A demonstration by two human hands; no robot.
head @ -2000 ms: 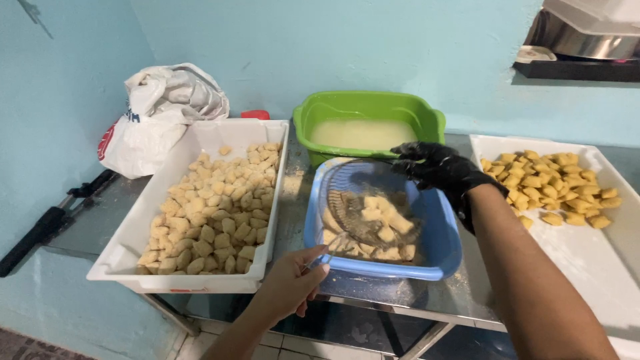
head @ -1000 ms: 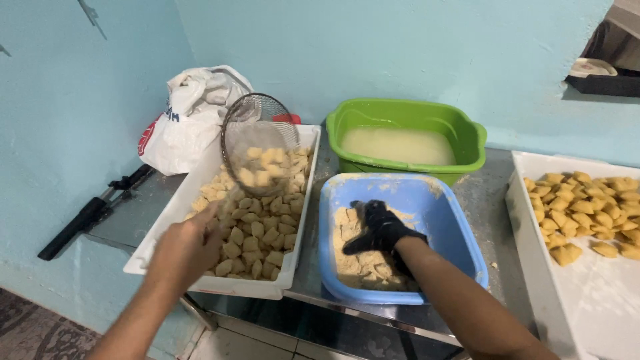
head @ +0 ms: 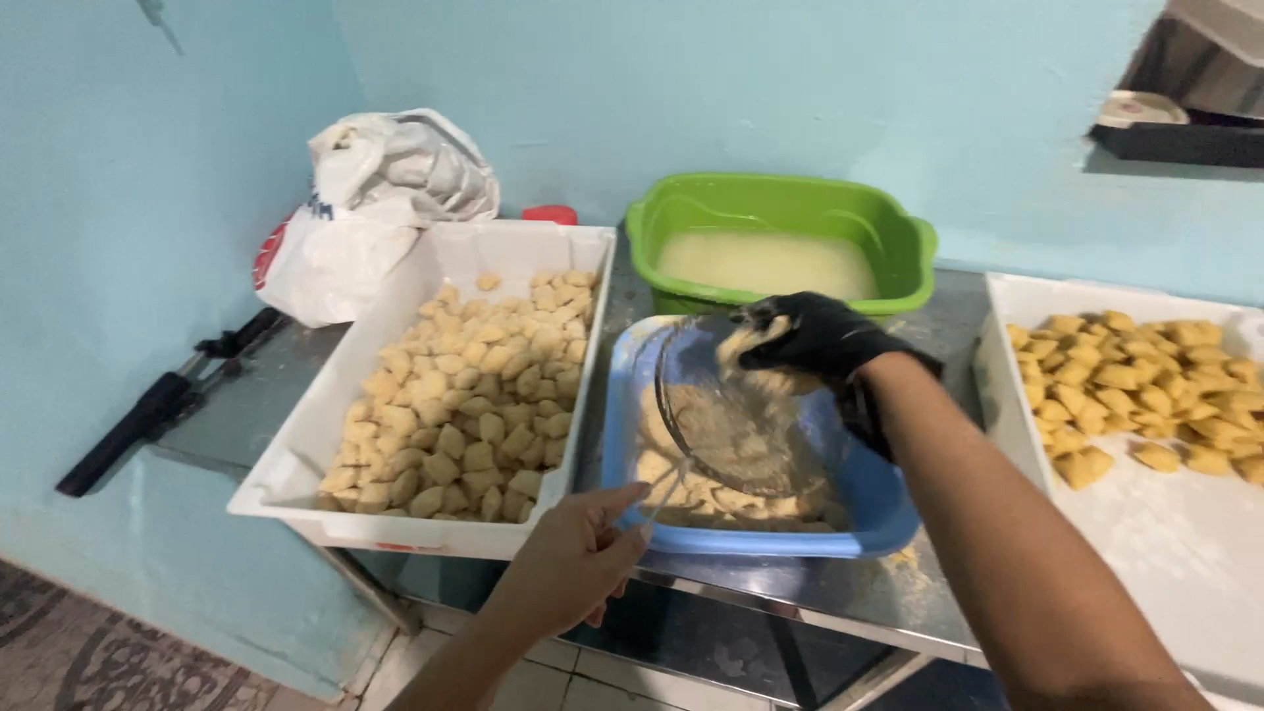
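Observation:
My left hand [head: 583, 553] grips the wire handle of a round mesh strainer [head: 726, 425], which is tilted over a blue plastic basin [head: 879, 504]. In a black glove, my right hand [head: 805, 341] holds some breaded pieces above the strainer's far side. Crumbs and coated pieces [head: 681, 489] lie in the basin, partly seen through the blurred mesh. Left of it, a white tray [head: 286, 469] holds many crumb-coated pieces [head: 459, 395]. Behind stands a green basin [head: 780, 193] with cloudy pale liquid. The white tray at the right [head: 1165, 583] bears yellow, uncoated pieces [head: 1136, 385].
A white plastic bag [head: 346, 237] sits behind the left tray, with a red object [head: 550, 214] nearby. A black-handled tool [head: 148, 415] leans at the metal table's [head: 267, 395] left end. A blue wall rises behind; a dark shelf [head: 1175, 138] is at upper right.
The strainer has moved from above the left tray back over the blue basin. My right hand has risen from the crumbs in the basin and now holds pieces over the strainer.

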